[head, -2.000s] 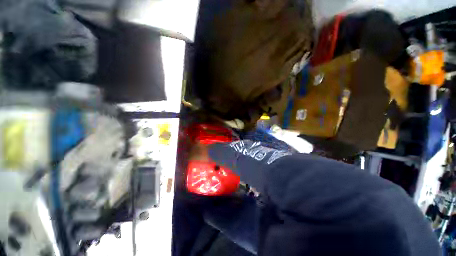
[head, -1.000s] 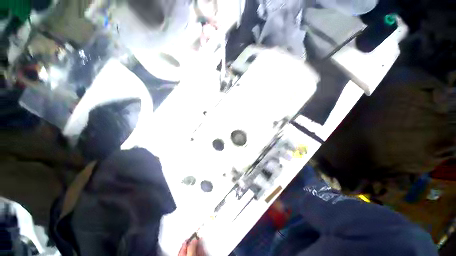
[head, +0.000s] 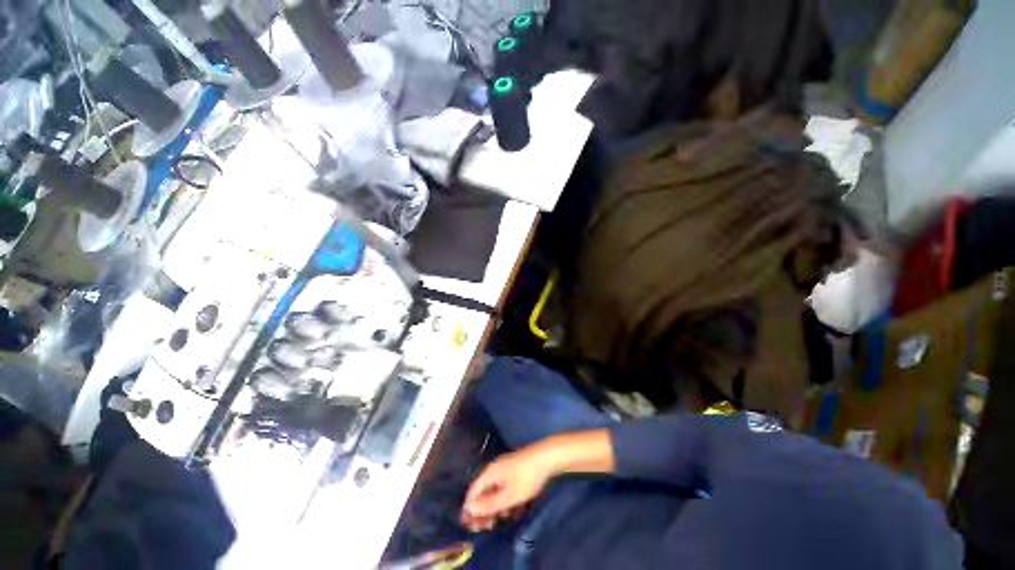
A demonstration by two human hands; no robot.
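Note:
My right hand point(head: 512, 488) is at the lower middle, beside the table edge and over blue-clad legs. Its fingers are loosely curled; their inner side is hidden, and I see no cloth in it. My left hand is not in view. The white overlock machine point(head: 239, 239), with blue trim and metal knobs, stands on the white table point(head: 395, 501). A thin yellow-red tool, perhaps snips point(head: 443, 557), shows at the bottom edge by the table. A large brown bundle of cloth point(head: 690, 239) lies beyond the table's edge.
Thread cones with green ends point(head: 510, 111) stand at the table's far end. More dark cones point(head: 143, 95) stand upper left. A cardboard carton point(head: 918, 373) and a red stool or tub point(head: 933, 258) are at the right. Dark cloth point(head: 145, 507) is lower left.
The view has swung, bringing the brown bundle and carton back in and moving the machine left. The right hand now shows below the table edge. The fingertips at the bottom are gone.

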